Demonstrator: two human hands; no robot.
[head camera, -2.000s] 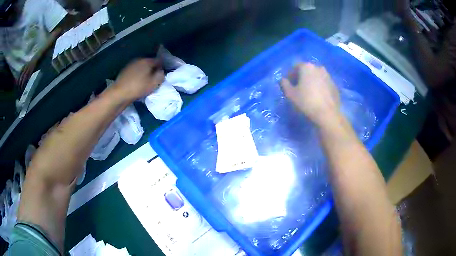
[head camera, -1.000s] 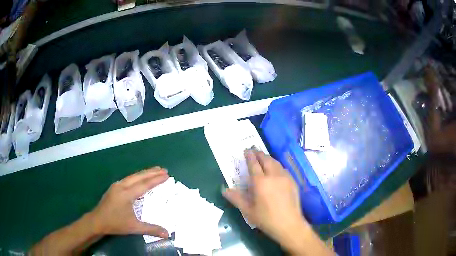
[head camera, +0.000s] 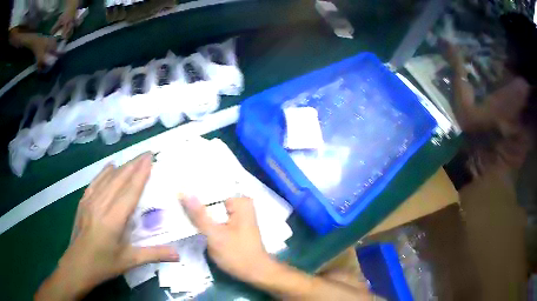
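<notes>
Overlapping white papers (head camera: 206, 170) lie on the green worktop in front of me; one sheet shows a purple oval. My left hand (head camera: 109, 220) is spread at their left edge, thumb and fingers wide apart. My right hand (head camera: 238, 238) rests on the papers from the right, blurred, and whether it pinches a sheet is unclear. Smaller white leaflets (head camera: 185, 270) stick out below, between my hands. A blue plastic tote (head camera: 288, 176) stands to the right, holding small clear pieces (head camera: 377, 111) and a white card stack (head camera: 302, 127).
White foam pouches (head camera: 138, 106) with black parts stand in a row beyond the pale rail (head camera: 65, 188). A brown carton (head camera: 412, 203) with a small blue bin (head camera: 383, 270) is at lower right. A person's hands (head camera: 44, 47) are at upper left; another person (head camera: 500, 111) is at right.
The sheet under my right hand has moved left to the leaflets, and white papers now cover much of them. My left hand has spread upward beside them. The camera view has shifted.
</notes>
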